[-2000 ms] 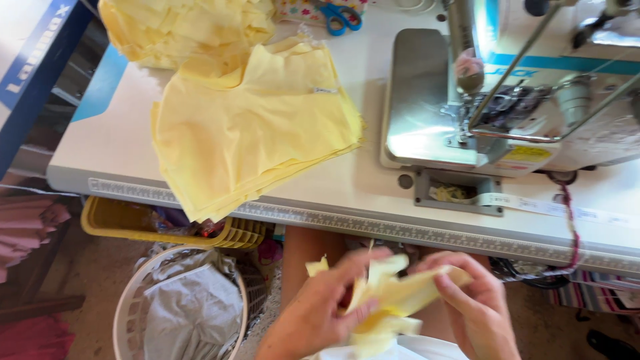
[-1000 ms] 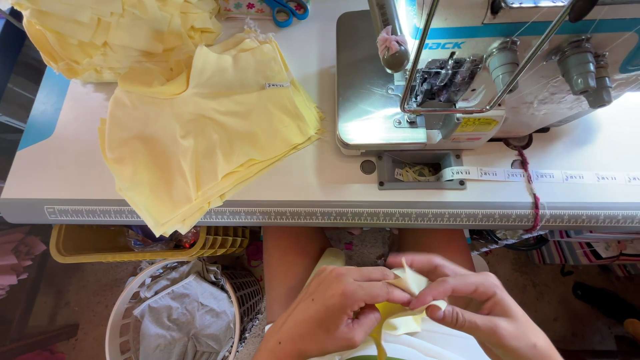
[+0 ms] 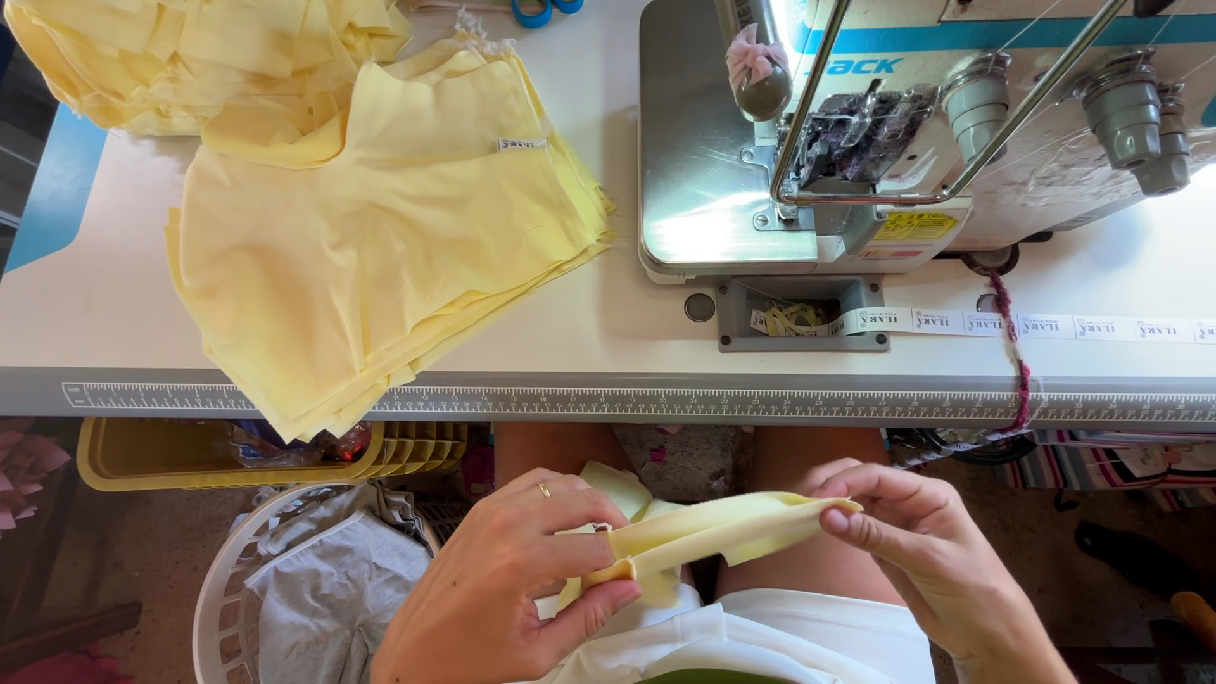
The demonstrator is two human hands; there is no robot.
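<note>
Above my lap, a narrow folded piece of yellow fabric (image 3: 717,532) is stretched between my two hands. My left hand (image 3: 518,570), with a ring on one finger, pinches its left end between thumb and fingers. The right end is pinched by the thumb and fingertips of my right hand (image 3: 912,537). More yellow fabric hangs behind and below my left fingers. On the table, left of the sewing machine, lies a stack of cut yellow fabric pieces (image 3: 304,237), the top one bearing a small label. A Jack overlock sewing machine (image 3: 845,142) stands at the right.
A heap of yellow fabric (image 3: 209,57) lies at the back left, near blue-handled scissors (image 3: 546,9). A printed label tape (image 3: 1045,326) runs from a grey recessed tray (image 3: 803,344). Below the table edge (image 3: 570,394) are a yellow plastic basket (image 3: 123,465) and a white laundry basket (image 3: 223,579) with grey garments.
My hands were close together around the bunched yellow fabric one second ago. Now they are farther apart, with the piece drawn out between them. The stack on the table has stayed put.
</note>
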